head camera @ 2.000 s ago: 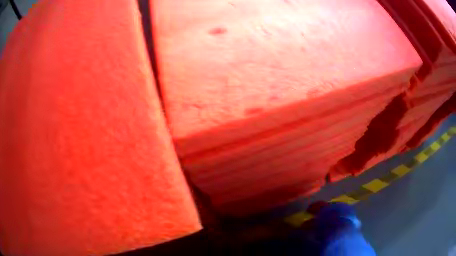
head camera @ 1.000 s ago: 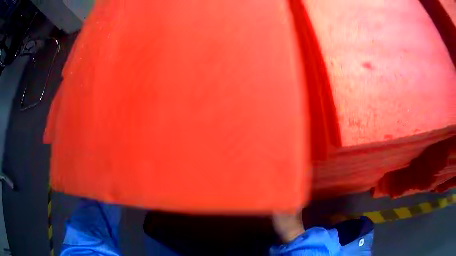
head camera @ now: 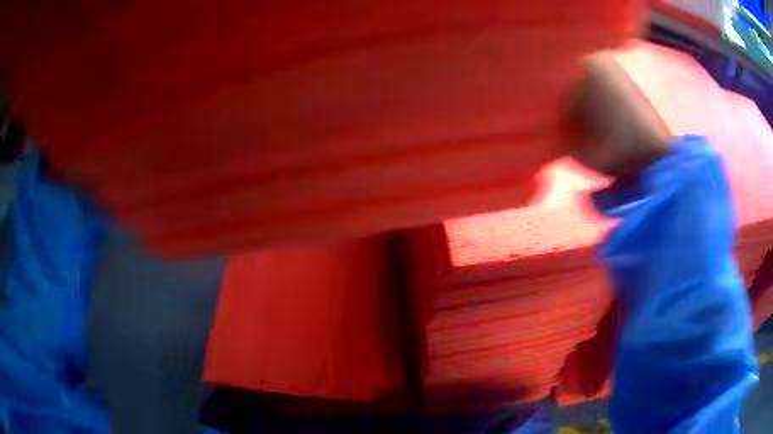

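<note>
A thick stack of red-orange foam boards [head camera: 339, 127] is lifted across the upper part of the view, blurred, with its layered edge facing me. My right hand [head camera: 614, 119] grips the right end of this stack, with a blue sleeve below it. My left hand is hidden; only its blue sleeve [head camera: 51, 288] shows at the left edge, reaching up to the stack's left end.
Below the lifted stack, more red-orange boards [head camera: 288, 322] stand at centre left. Beside them is a thick ridged foam stack [head camera: 508, 314], with a dark gap between. Grey floor [head camera: 144, 314] shows at the left. A blue and green area is at the top right corner.
The boards have been raised from low in front of me to the upper view, uncovering boards beneath. My right hand and sleeve have moved up and right; the left sleeve has moved up and left.
</note>
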